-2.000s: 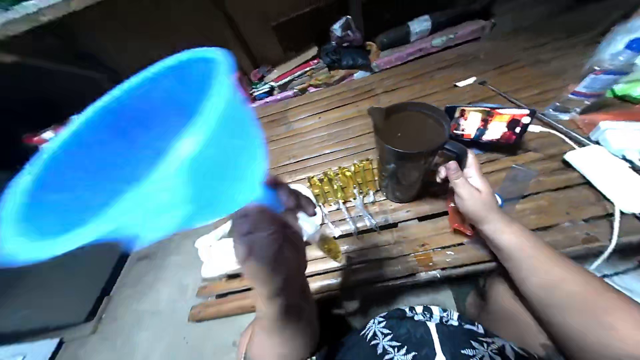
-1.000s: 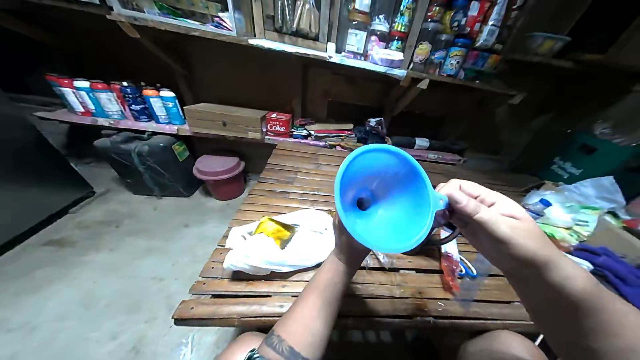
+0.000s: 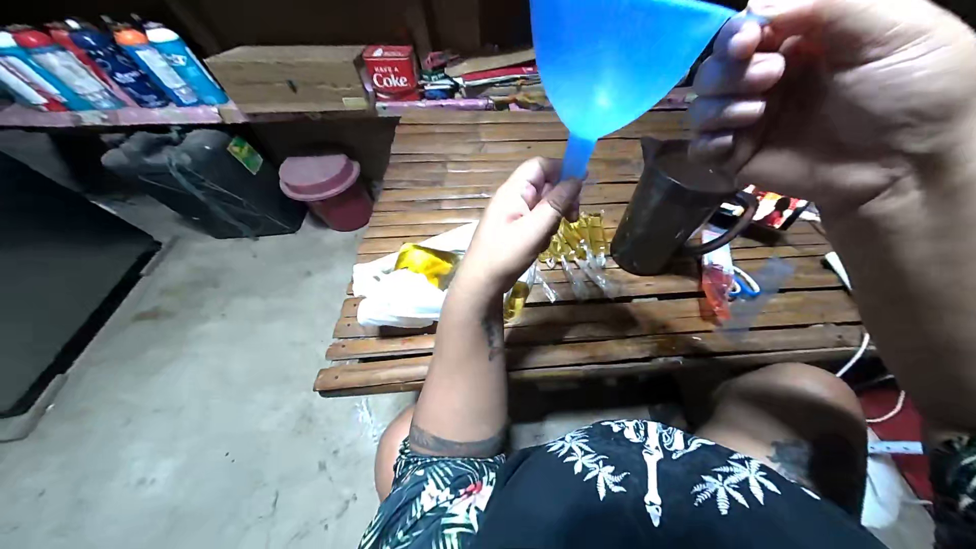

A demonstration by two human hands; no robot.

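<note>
A blue plastic funnel (image 3: 610, 69) is held up at the top of the view, spout downward. My left hand (image 3: 518, 221) closes its fingers round the spout, while my right hand (image 3: 823, 99) grips the tab at the funnel's rim. Below and to the right stands a dark plastic pitcher (image 3: 663, 213), full of something brownish. Small clear plastic bags of yellow liquid (image 3: 579, 240) lie left of the pitcher, partly hidden by my left hand. A white cloth or bag (image 3: 400, 309) with a yellow item (image 3: 427, 263) lies at the left.
All this is over a bamboo slat table (image 3: 435, 168). Right of the pitcher are a phone (image 3: 774, 210), blue-handled scissors (image 3: 746, 286) and a clear plastic piece (image 3: 759, 297). A red lidded bin (image 3: 328, 191), a dark jerrycan (image 3: 206, 183) and a shelf of bottles (image 3: 99, 69) are at the left.
The funnel was tilted with its open mouth facing me a second ago; now its spout points down in my left hand. Earliest, my right hand was on the pitcher's handle.
</note>
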